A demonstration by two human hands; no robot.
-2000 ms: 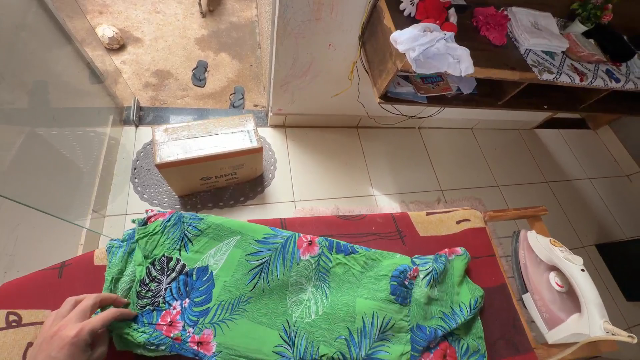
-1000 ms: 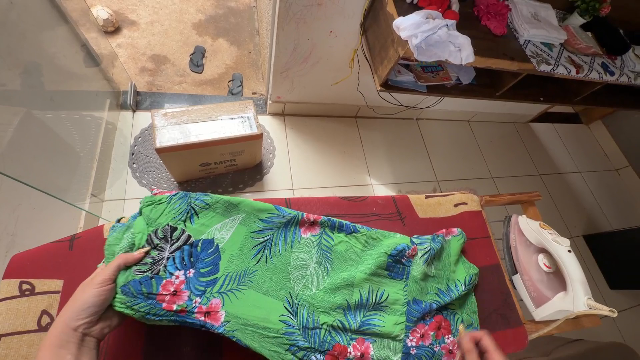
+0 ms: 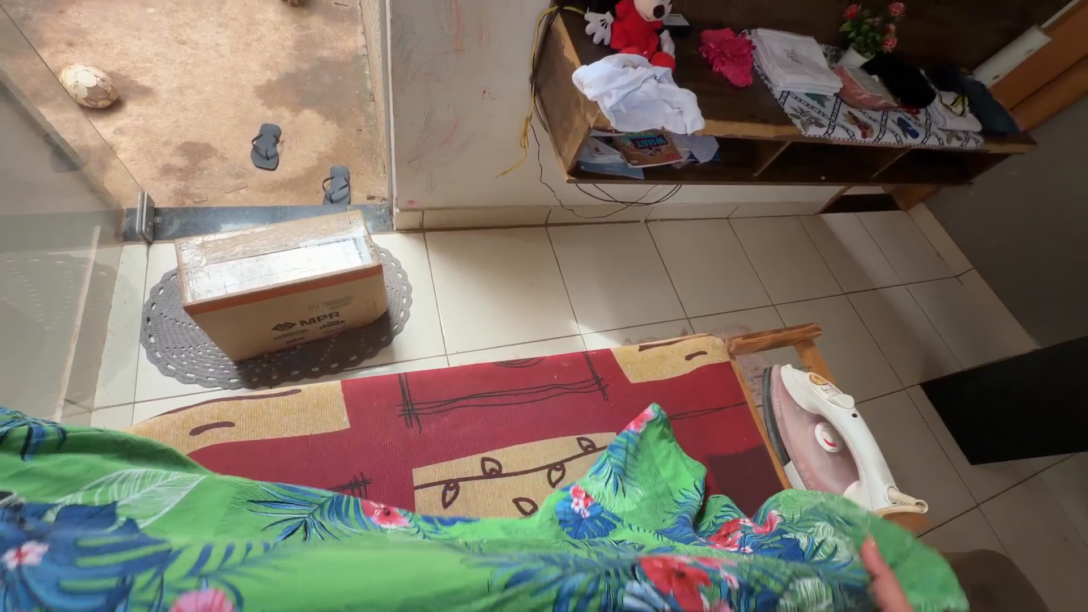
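Observation:
A green cloth garment (image 3: 340, 552) with blue leaves and pink and red flowers stretches across the bottom of the view, bunched at its right part and partly raised off the ironing board (image 3: 510, 399), which has a red and tan patterned cover. At the lower right, part of my right hand (image 3: 884, 578) shows against the garment's right end; most of it is cut off by the frame, so its grip cannot be told. My left hand is not in view. A white and pink clothes iron (image 3: 833, 442) rests on the wooden end of the board, just beyond the garment.
A cardboard box (image 3: 289, 297) stands on a grey crocheted mat (image 3: 161, 340) by the doorway. Behind, a wooden shelf unit (image 3: 722, 161) holds a white cloth (image 3: 637, 93), folded cloths and a plush toy (image 3: 637, 30). A black object (image 3: 1011, 408) lies right of the iron.
The garment lay flat along the board; now it has moved toward me and is bunched, baring the far part of the cover. My left hand has gone out of view.

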